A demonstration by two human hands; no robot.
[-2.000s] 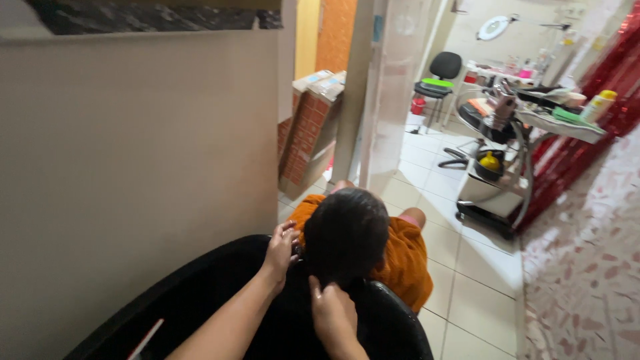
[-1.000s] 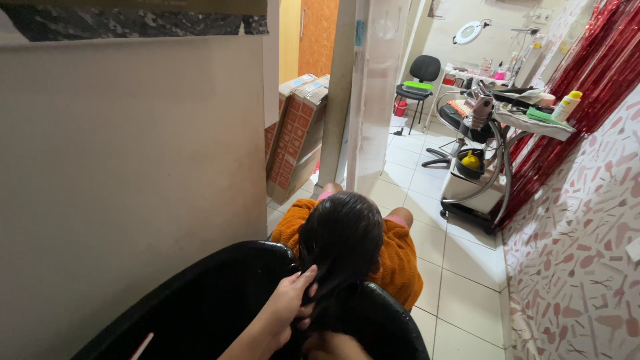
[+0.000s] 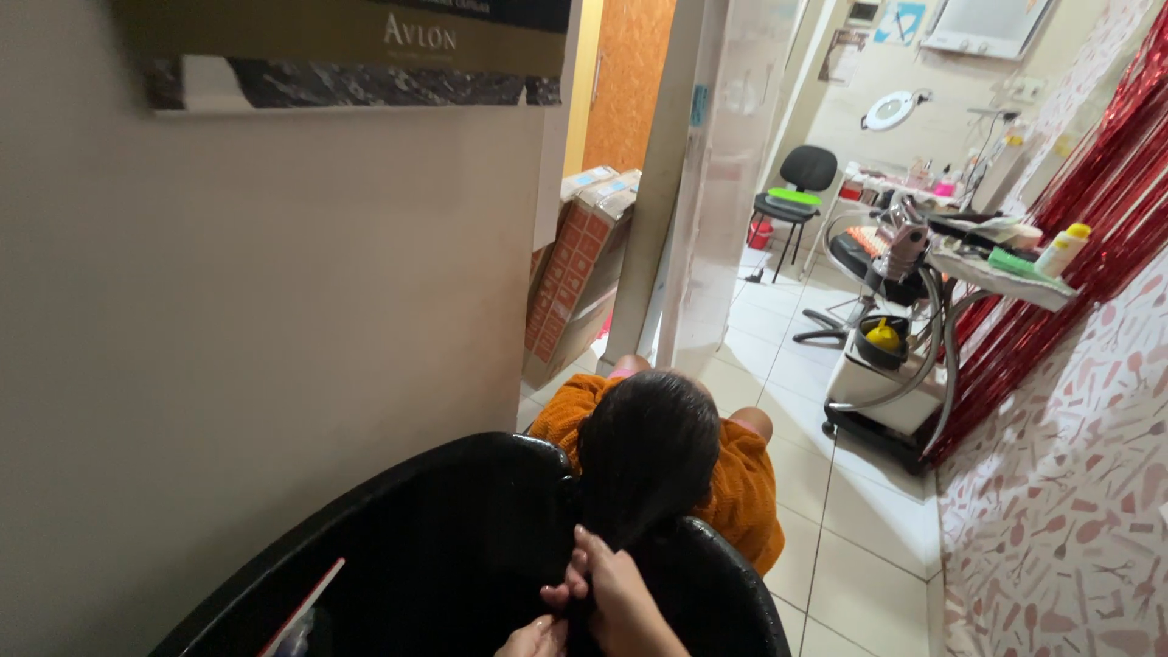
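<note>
A person with wet dark hair [image 3: 650, 447] sits with their back to a black shampoo basin [image 3: 438, 520], an orange towel [image 3: 744, 497] around the shoulders. Over the basin, my right hand [image 3: 607, 584] is closed around the gathered hair just below the head. Lower down, my left hand [image 3: 537, 636] is partly cut off by the bottom edge of the view and closes on the hair's lower length. A thin red and white stick-like thing [image 3: 310, 598] lies at the basin's left side.
A wall with a poster [image 3: 365, 55] borders the left. Beyond the basin lean cardboard boxes [image 3: 579, 274] beside a door frame. A wheeled salon trolley [image 3: 890, 383] with bottles and hoses stands at right, near a black chair [image 3: 808, 173] and a red foil curtain [image 3: 995, 365].
Two seconds ago my hands were apart at either side of the head. Now they are close together, lower on the gathered hair.
</note>
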